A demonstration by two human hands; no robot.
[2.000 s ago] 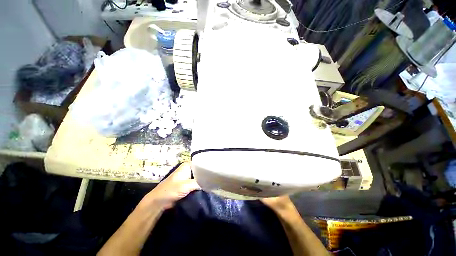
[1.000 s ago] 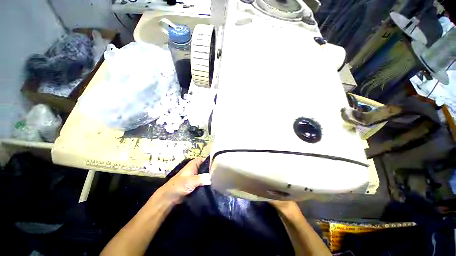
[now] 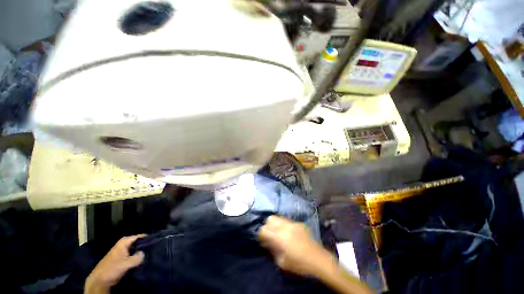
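Note:
A dark denim garment spreads over my lap below the machine head. My left hand grips its top edge at the left, by a pale seam line. My right hand grips it at the right, slightly blurred. A pale blue denim part lies behind the dark cloth. A round shiny metal disc-like part shows under the front of the cream-white sewing machine head. The needle is hidden.
A control panel with red digits stands right on the cream table. A dark bent arm runs beside the head. Dark garments lie at the right by a yellow-orange edged stand. A white piece lies near my right forearm.
The view has moved closer and right, so the machine head looks larger and sits left. Both hands now show away from the head, wider apart, holding the garment nearer my lap.

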